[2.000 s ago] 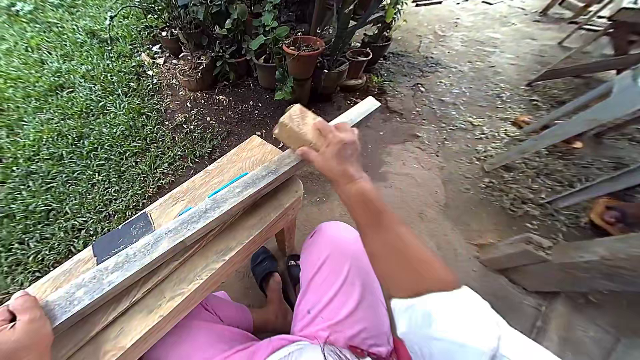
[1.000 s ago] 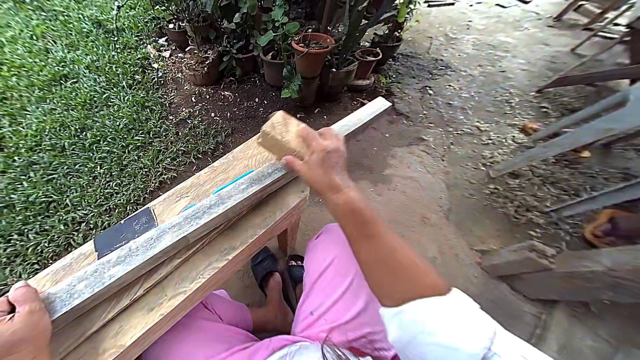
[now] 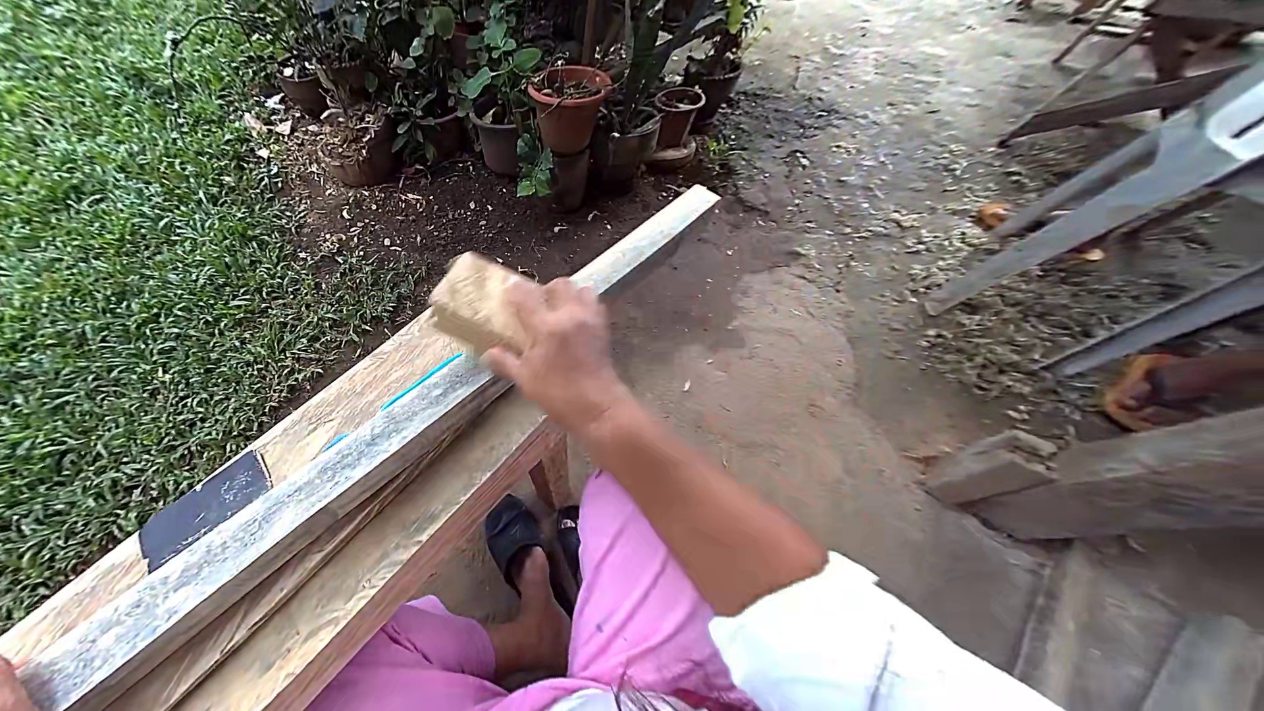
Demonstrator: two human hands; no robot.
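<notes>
My right hand [image 3: 561,346] grips a tan rectangular block [image 3: 481,301], perhaps wood or a sanding block, against the upper face of a long, narrow wooden batten [image 3: 267,538]. The batten lies slantwise along a wooden bench [image 3: 385,573], and its far end sticks out past the bench. Only a small part of my left hand [image 3: 12,688] shows at the lower left edge, at the batten's near end. A dark flat piece [image 3: 204,509], perhaps sandpaper, lies on the bench's far board beside the batten. A thin blue strip [image 3: 422,382] shows next to the batten.
Potted plants [image 3: 570,109] stand beyond the batten's far end, with grass [image 3: 148,296] on the left. At right are grey slanted legs [image 3: 1076,222], a wooden beam [image 3: 1165,479] and wood shavings on the ground. My feet in dark sandals [image 3: 513,538] are beside the bench.
My right hand has shifted with the block along the batten, a little toward its near end compared with two seconds ago. Less of my left hand shows at the left edge.
</notes>
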